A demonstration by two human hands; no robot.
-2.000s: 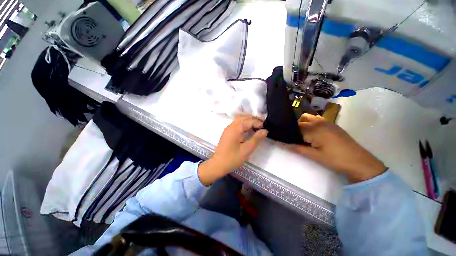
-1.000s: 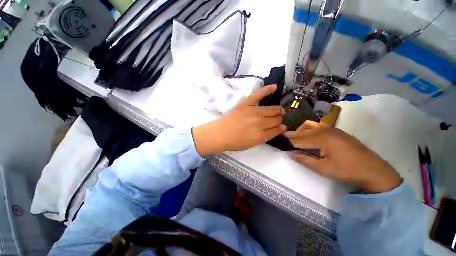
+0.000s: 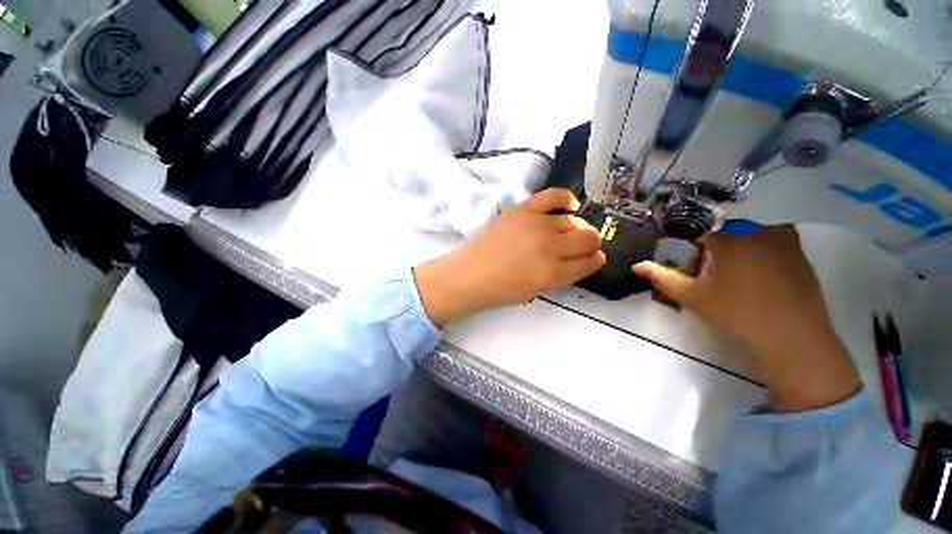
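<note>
The black end piece (image 3: 618, 273) lies under the presser foot (image 3: 626, 203) of the white sewing machine (image 3: 772, 115), beside small yellow marks. My left hand (image 3: 512, 256) rests on its left side, fingers bent, pressing it at the foot. My right hand (image 3: 757, 302) is at the right of the foot, by the machine's round parts, with its thumb pointing at the black piece's right edge; its other fingers are hidden, so its hold cannot be told. The white panel (image 3: 407, 136) with a thin black edge spreads left of the needle.
Stacked black-and-white panels (image 3: 261, 115) lie at the table's far left. More panels (image 3: 110, 365) hang below the table edge (image 3: 501, 402). Black strips (image 3: 57, 183) hang at the left end. Pens (image 3: 893, 381) and a phone (image 3: 932, 475) are at the right.
My left hand has moved from the near edge of the black piece onto it beside the foot. My right hand has let go of the piece's near corner and moved right and up beside the foot.
</note>
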